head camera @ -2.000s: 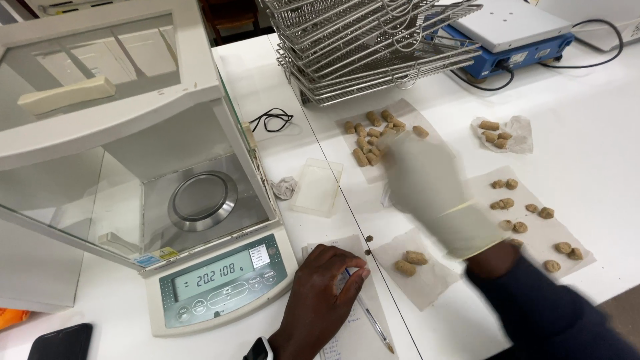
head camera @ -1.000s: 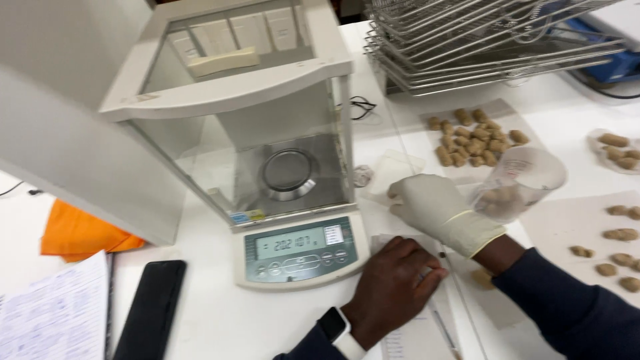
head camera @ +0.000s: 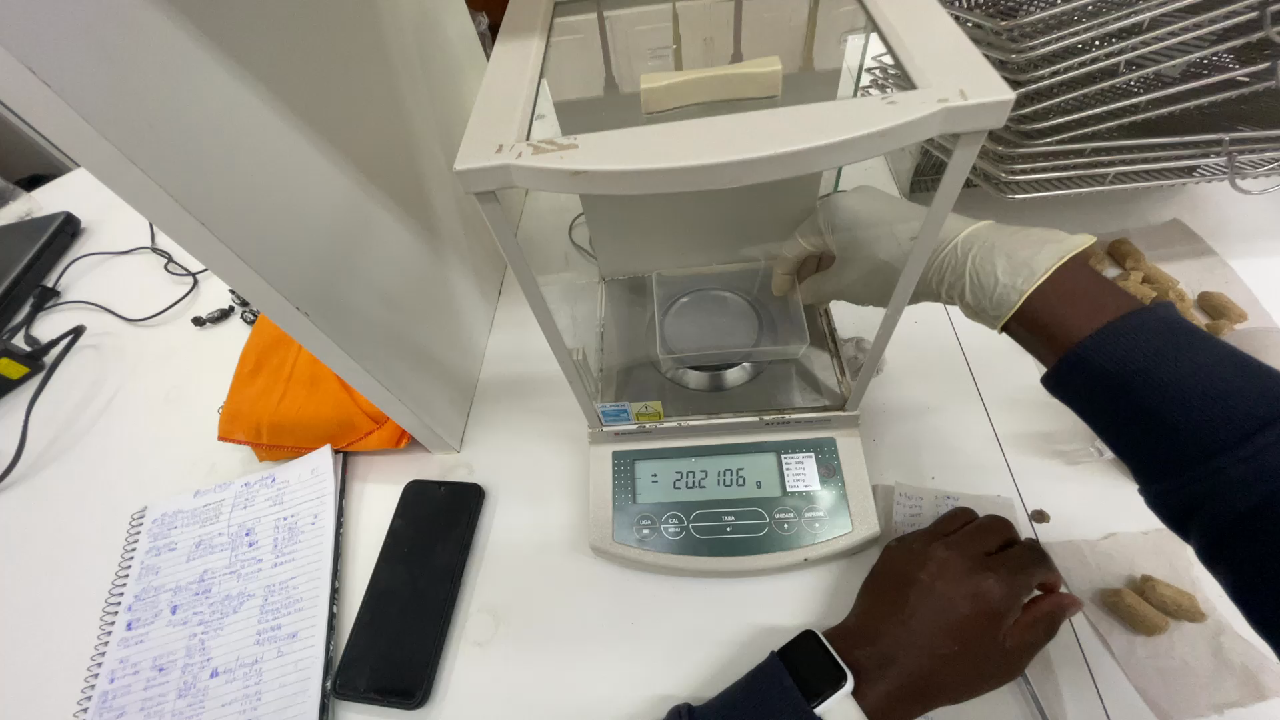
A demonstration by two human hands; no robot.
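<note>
My right hand (head camera: 868,250), in a pale glove, reaches through the right side of the analytical balance (head camera: 735,560). Its fingers grip the edge of a clear square plastic dish (head camera: 785,335), which is over the round metal weighing pan (head camera: 712,375); whether the two touch is unclear. The lit display shows a number in grams. My bare left hand (head camera: 950,605) lies on a handwritten paper slip (head camera: 915,505) right of the balance, with part of a pen (head camera: 1032,697) below it; its grip is hidden. Two brown briquette-like pieces (head camera: 1168,598) rest on paper beside that hand.
Stacked wire racks (head camera: 1120,110) stand at the upper right, with more brown pieces (head camera: 1150,280) on paper below them. A black phone (head camera: 410,590), a spiral notebook (head camera: 230,600) and an orange cloth (head camera: 300,400) lie left of the balance. A white upright panel (head camera: 370,200) stands behind them.
My gloved right hand has moved left from the brown pieces, over the bench, into the balance chamber with the clear dish. My left hand stays beside the balance. The view has shifted left.
</note>
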